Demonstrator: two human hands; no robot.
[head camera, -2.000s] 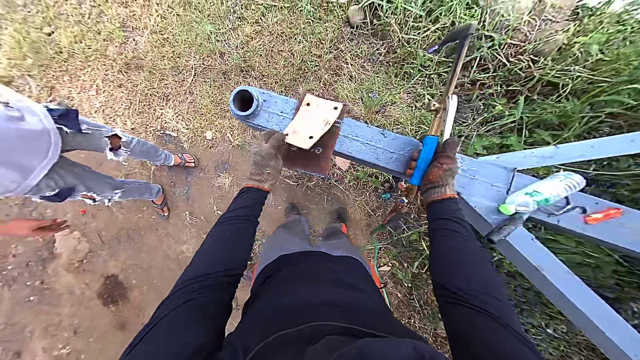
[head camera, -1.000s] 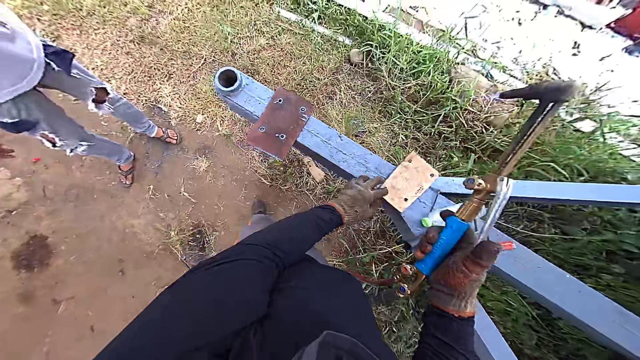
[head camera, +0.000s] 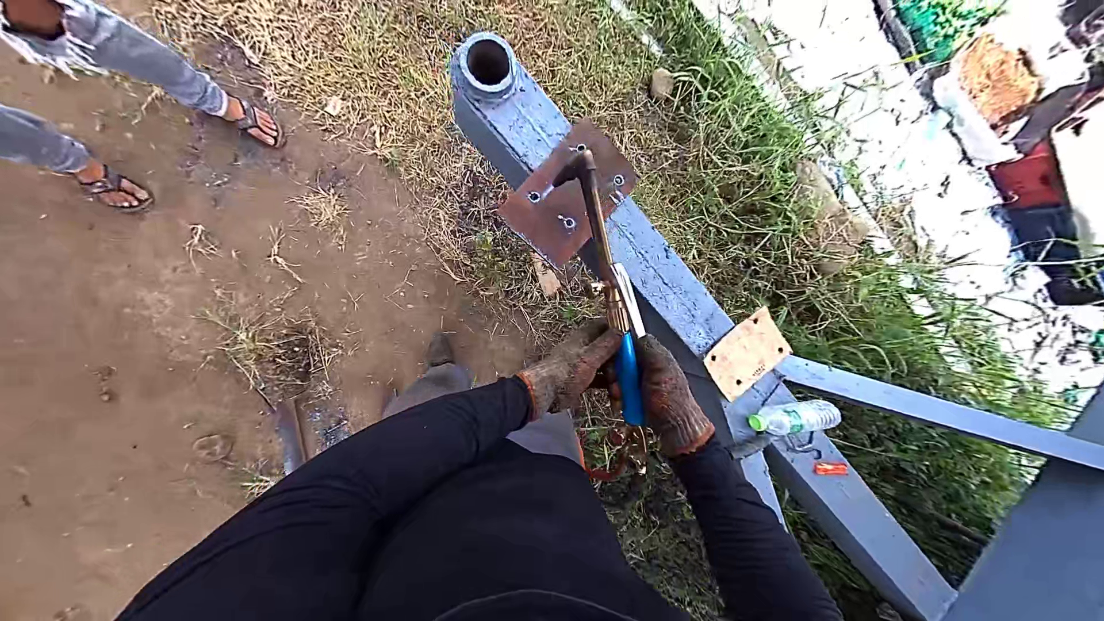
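Observation:
My right hand (head camera: 674, 398), in a soiled knit glove, grips the blue handle of a brass cutting torch (head camera: 595, 216). My left hand (head camera: 569, 369), gloved too, is at the torch just below its brass body; whether its fingers close on the handle or a valve is hidden. The torch's bent head lies over a brown steel plate (head camera: 552, 211) with several marked holes, which rests across a grey-blue painted steel beam (head camera: 660, 267). A silver metal tool (head camera: 628, 297) lies along the torch. No flame shows. A tan plate with corner holes (head camera: 747, 354) sits farther down the beam.
A plastic bottle with a green cap (head camera: 798, 418) and a red-orange object (head camera: 830, 468) lie on the steel frame. The beam's end carries a round pipe socket (head camera: 488, 65). Another person's sandalled feet (head camera: 257, 122) stand on the dirt at the upper left. Tall grass borders the right.
The torch has swung from the right to over the brown plate. My left hand has left the tan plate and come to the torch. Earlier the tan plate lay on the brown one.

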